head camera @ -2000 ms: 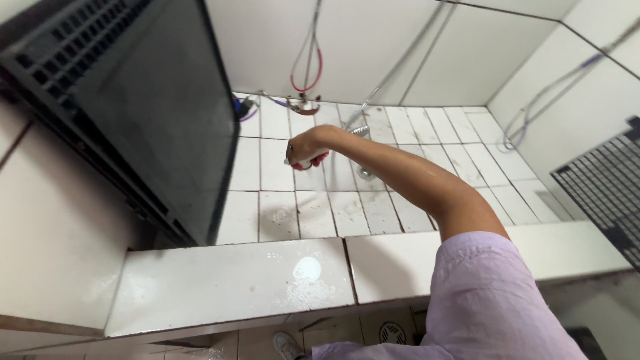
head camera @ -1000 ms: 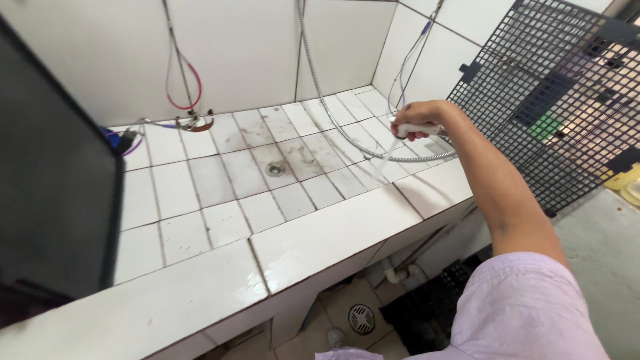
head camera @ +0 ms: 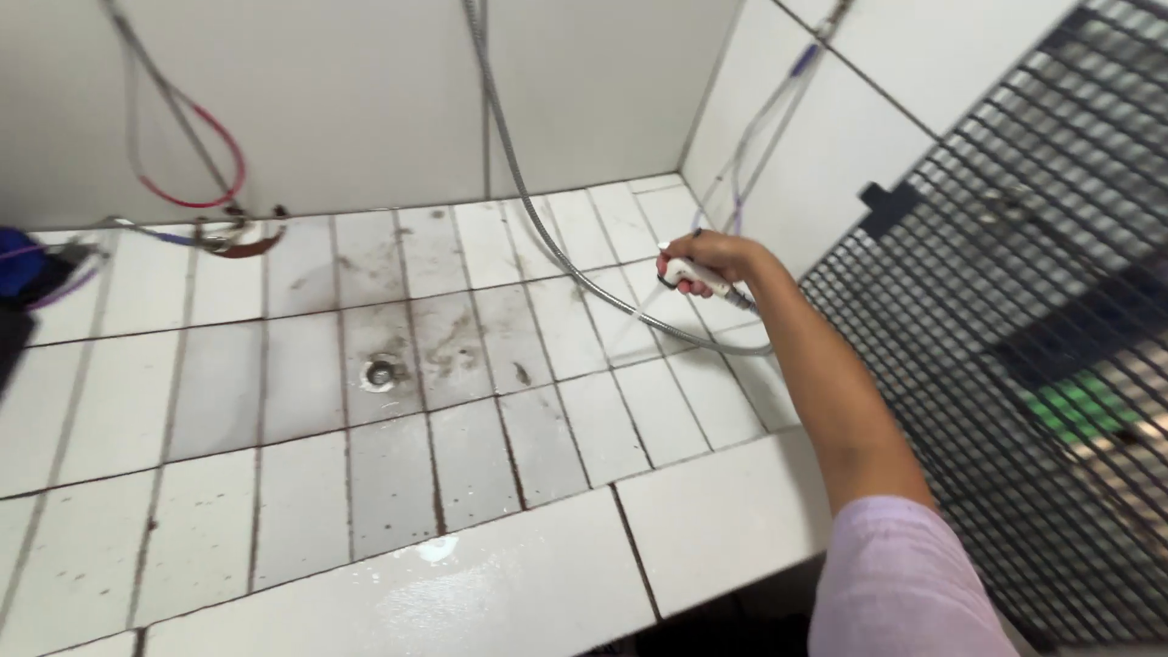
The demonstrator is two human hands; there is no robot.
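My right hand [head camera: 712, 260] grips a white handheld sprayer [head camera: 695, 274] over the right end of a white-tiled wash basin [head camera: 547, 547]. A stream of water leaves its nozzle, down and to the left, onto the tiles. A grey metal shower hose [head camera: 547, 237] hangs from above, curves across the basin floor and passes behind my right wrist. Dark dirt and hair lie on the tiles around the round metal drain [head camera: 380, 372], left of the sprayer. My left hand is not in view.
A black plastic grid panel [head camera: 1004, 274] stands at the right. Looped tethers hang on the back wall, one with a red loop [head camera: 239, 164], and on the right wall [head camera: 771, 109]. A brown strap [head camera: 251, 246] and a blue item [head camera: 18, 260] lie at the back left.
The view has shifted strongly. My right hand, holding the sprayer, has moved from the back left part of the basin to its right end, near the grid panel.
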